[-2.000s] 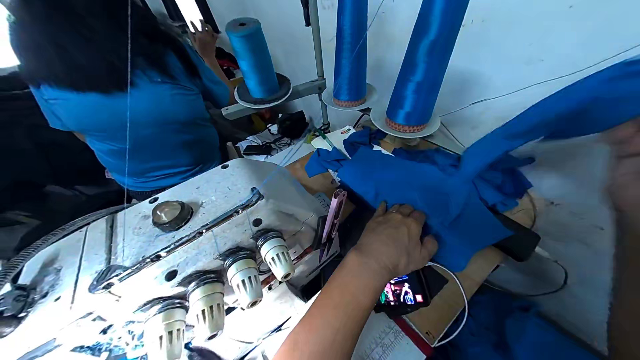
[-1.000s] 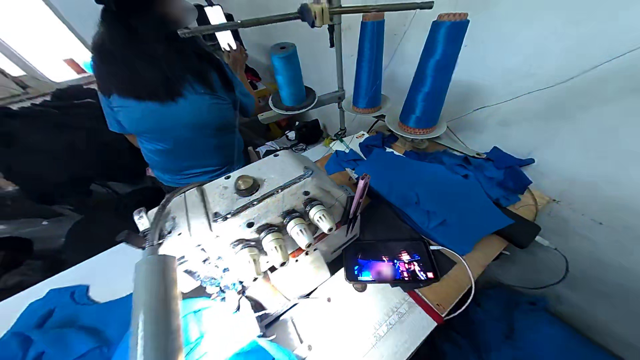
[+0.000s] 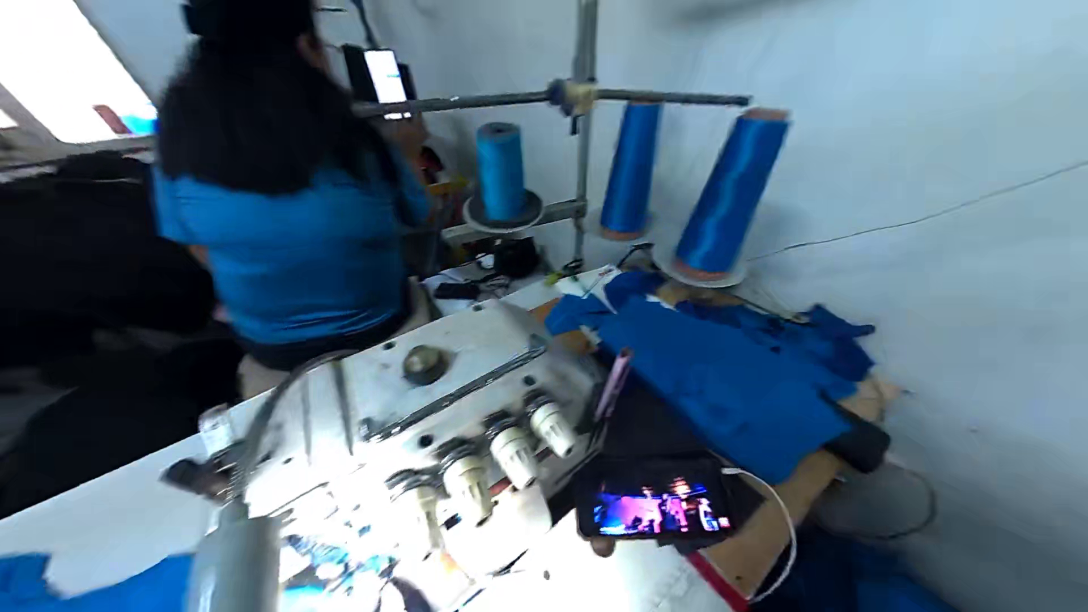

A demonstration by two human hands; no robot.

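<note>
Neither of my hands shows at this moment. A white industrial overlock sewing machine (image 3: 476, 365) with several cream tension dials (image 3: 512, 450) stands in the middle, brightly lit low down. To its right, a smartphone (image 3: 659, 499) with a lit picture and a white cable rests by the machine. Blue fabric pieces (image 3: 722, 365) lie flat behind the phone, near the wall. More blue fabric (image 3: 110, 586) lies at the lower left edge. Pink-handled scissors or a similar tool (image 3: 614, 384) stands upright at the machine's right end.
Blue thread cones (image 3: 733, 195) stand on a metal thread stand (image 3: 585, 161) behind the machine. A person in a blue shirt (image 3: 297, 246) is at the back left, facing away, beside dark heaped cloth (image 3: 85, 246). A grey lamp arm or tube (image 3: 234, 561) rises at the lower left.
My hand, earlier on the blue fabric by the phone, and the hand at the right with the raised blue cloth have both gone out of view. The view has swung left and back.
</note>
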